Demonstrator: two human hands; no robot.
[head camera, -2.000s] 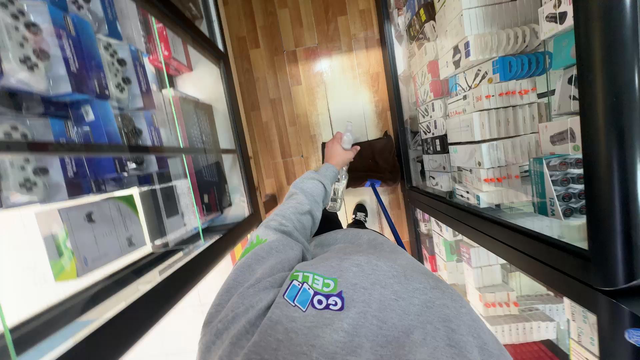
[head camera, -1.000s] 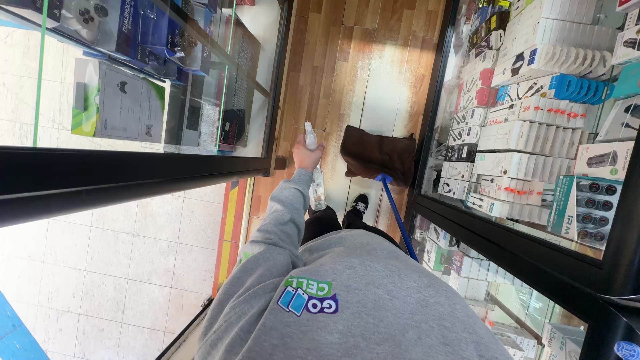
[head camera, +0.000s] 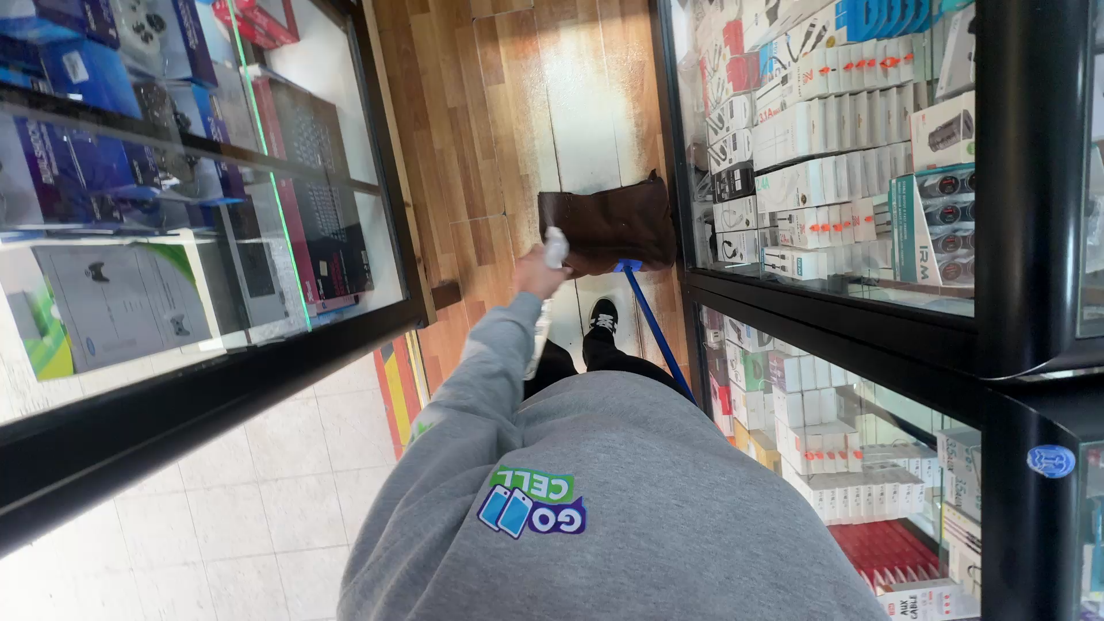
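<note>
My left hand (head camera: 540, 274) grips a spray bottle with a white head (head camera: 556, 247), its clear body hanging partly behind the sleeve. Just beyond the hand, a dark brown cloth (head camera: 604, 226) lies on the wood-look floor, over the head of a mop or similar tool with a blue handle (head camera: 654, 332). The handle slants back toward my right side, where my body hides its far end. My right hand is out of view. One black and white shoe (head camera: 604, 317) stands behind the cloth.
Glass display cases with black frames (head camera: 690, 216) border the narrow aisle on both sides. Boxed accessories (head camera: 828, 129) fill the right case; controller boxes (head camera: 121, 297) and a boxed keyboard (head camera: 315, 198) are in the left one. Pale floor tiles (head camera: 259, 483) show at lower left.
A second ago my left hand with the bottle was left of the cloth, apart from it in view; now it is at the cloth's near left corner. The view has shifted.
</note>
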